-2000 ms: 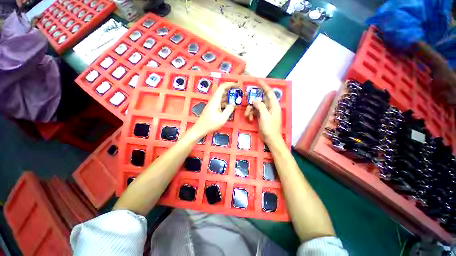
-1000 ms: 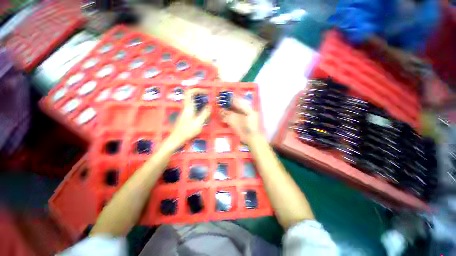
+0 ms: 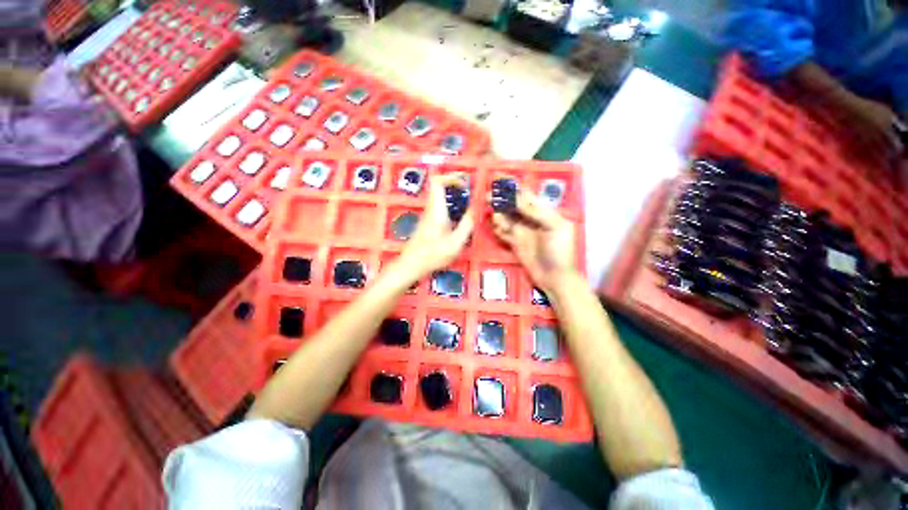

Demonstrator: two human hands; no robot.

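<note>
My left hand (image 3: 438, 239) is bare and holds a small dark watch body (image 3: 457, 201) near the top of the pocketed tray. My right hand (image 3: 538, 236) is bare and holds a second dark watch body (image 3: 505, 195) beside it, a small gap apart. Both bodies are tilted and show dark faces, with no lit marks visible. The red-orange pocketed tray (image 3: 324, 237) lies under my hands, tilted toward my lap. Its lower rows hold mostly black or reflective faces. Its top row holds pale backs with round centres. My forearms hide some pockets.
A second tray of pale backs (image 3: 240, 184) lies beyond at left. A white sheet (image 3: 637, 134) and a red tray of dense black pieces (image 3: 757, 239) are at right. Empty trays (image 3: 85, 428) stand at lower left. Persons in purple (image 3: 60, 159) and blue (image 3: 792, 40) sit at the sides.
The watch bodies showed lit blue-white marks two seconds ago; now they look dark and more tilted. Both hands still hold them. The view swung and came back.
</note>
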